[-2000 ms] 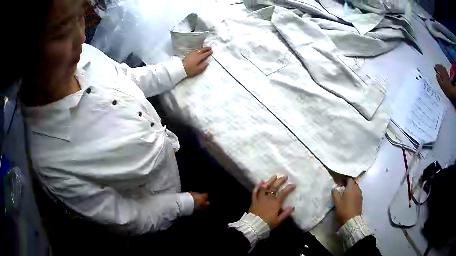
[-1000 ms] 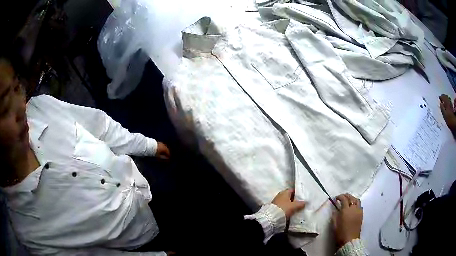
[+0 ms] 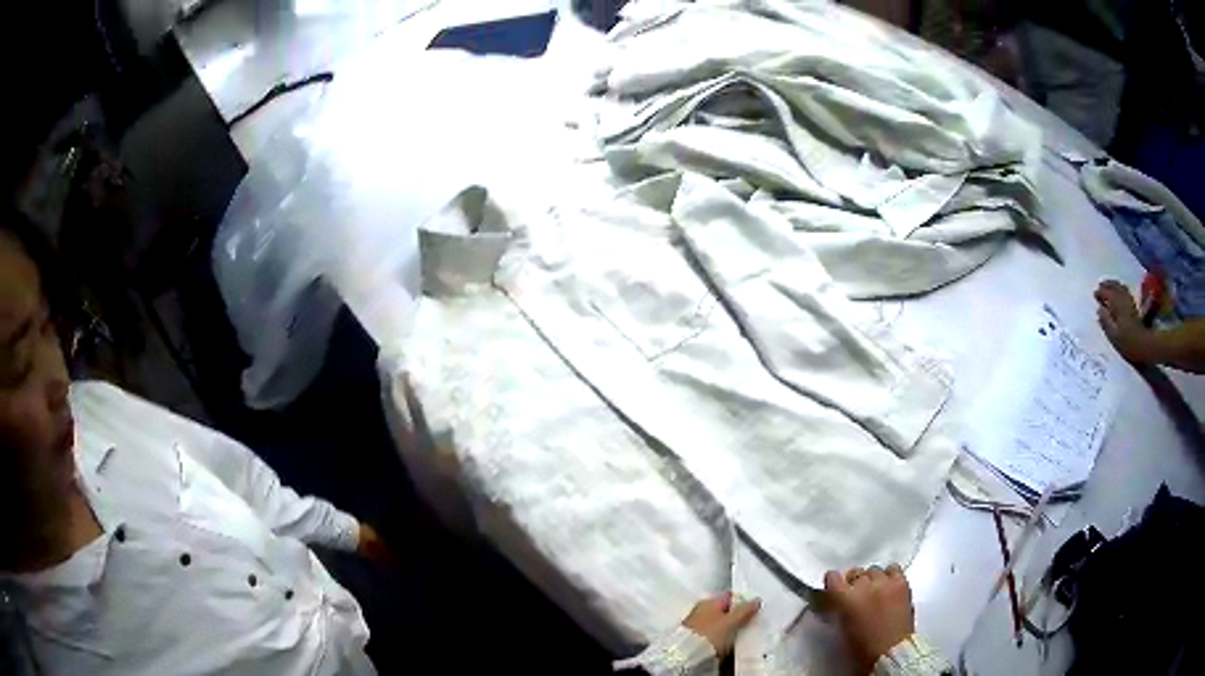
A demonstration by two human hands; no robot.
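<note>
A pale shirt jacket (image 3: 555, 462) lies front up on the white table, its collar (image 3: 463, 251) at the far end and one sleeve (image 3: 806, 324) folded over the body. My left hand (image 3: 720, 621) is low in the view and grips the near front edge by the hem, with the edge turned back. My right hand (image 3: 872, 608) holds the other front edge at the hem, its fingertips partly hidden in the cloth. A dark gap runs between the two front edges. The bottom of the hem is cut off by the picture's edge.
A heap of pale garments (image 3: 819, 119) lies beyond. Written sheets (image 3: 1051, 409), a looped tape (image 3: 971, 482), a red pencil (image 3: 1010, 574) and a black bag (image 3: 1143, 594) are at right. A person in a white shirt (image 3: 172, 528) stands left. Another person's hand (image 3: 1123, 324) rests at right.
The person in white has let go of the collar area and drawn back. My left hand, earlier flat on the cloth, now grips the turned-back front edge. The view has shifted, showing more of the far table.
</note>
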